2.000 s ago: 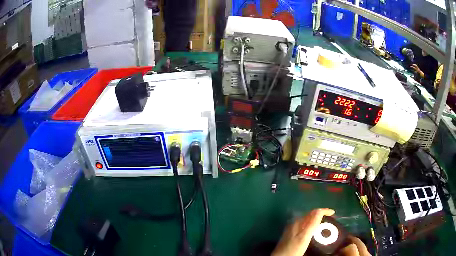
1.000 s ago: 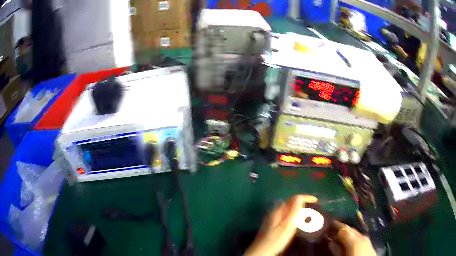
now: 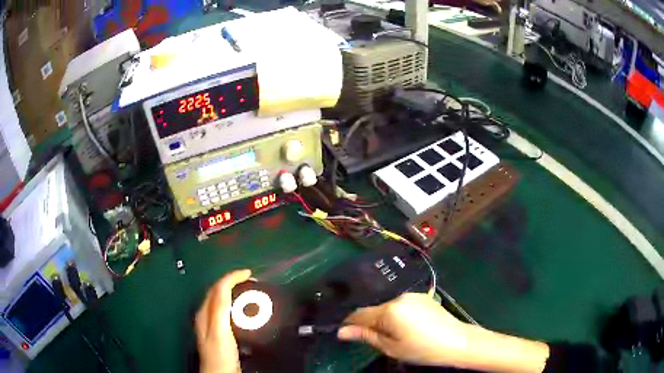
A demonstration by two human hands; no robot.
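Note:
A black power adapter with a white ring [image 3: 252, 309] on its face sits at the left part of a long black socket strip [image 3: 342, 280]. My left hand [image 3: 218, 320] is around the adapter's left side. My right hand [image 3: 411, 329] is over the strip, its fingertips pinching a thin dark lead with a small pale metal connector [image 3: 306, 330]. The connector points left toward the adapter, with a gap between them. Small slots show at the strip's right end.
An AC power meter [image 3: 204, 108] sits on a cream electronic load [image 3: 247, 171], with a low digital panel meter [image 3: 244, 213] beneath. A white outlet strip [image 3: 437, 171] stands behind right, with cables nearby. The white tester [image 3: 54, 262] is at left. Black adapters [image 3: 641, 324] lie far right.
The view has swung right, so the instruments sit further left. My right hand has moved off the adapter and now holds the lead. My left hand stays at the adapter.

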